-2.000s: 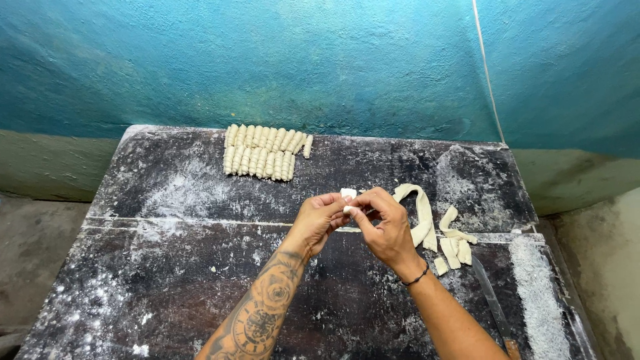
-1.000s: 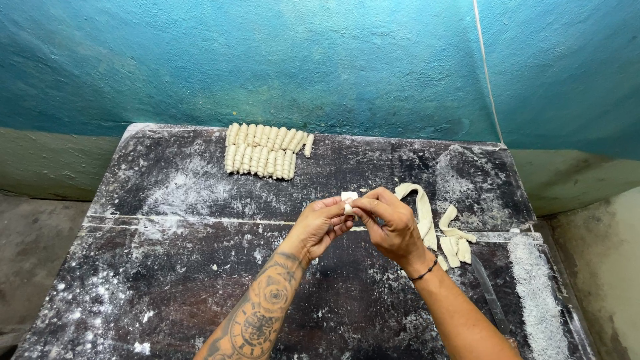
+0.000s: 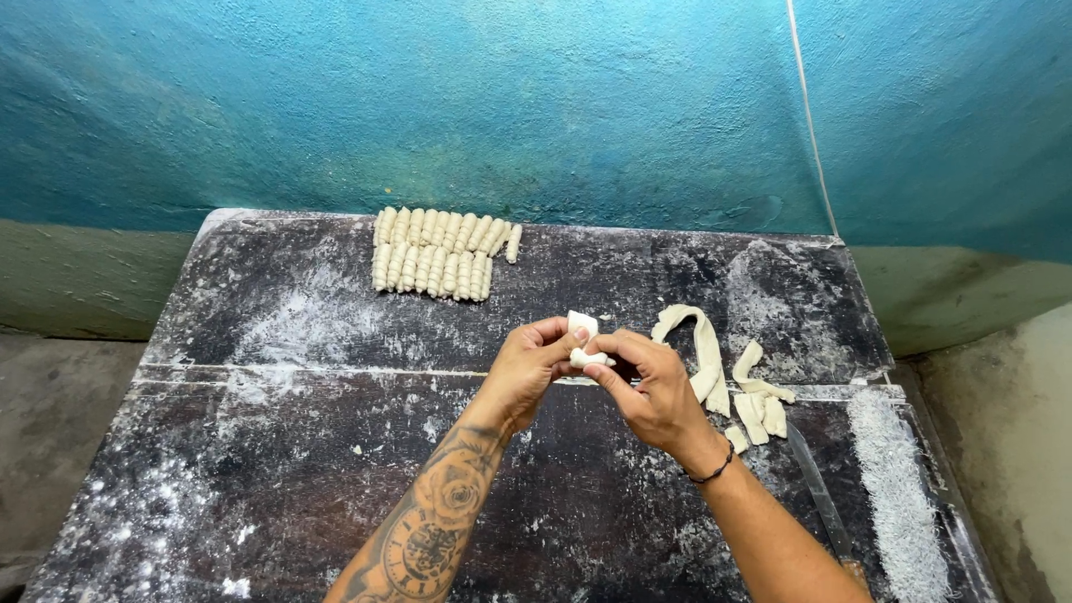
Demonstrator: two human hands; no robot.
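Note:
Near the middle of the table, my left hand [image 3: 529, 364] pinches a small piece of white dough [image 3: 584, 328] between thumb and fingers. My right hand [image 3: 657, 389] grips the lower part of the same piece, which is bent or partly wrapped. Just right of my right hand lie a long looped dough strip [image 3: 708, 352] and several short cut dough pieces [image 3: 752, 419]. Coiled dough rolls [image 3: 435, 272] stand side by side in two rows at the back of the table, with one separate roll [image 3: 513, 244] at their right end.
The dark floured table [image 3: 276, 469] has a seam across it and stands against a blue wall [image 3: 502, 109]. A knife [image 3: 816, 486] lies at the right, partly behind my right forearm. Beside it is a thick band of white, rough-textured material [image 3: 900, 494] along the right side.
Both hands stay close together around the dough piece, while the fingers have shifted on it. The rows of rolls look the same.

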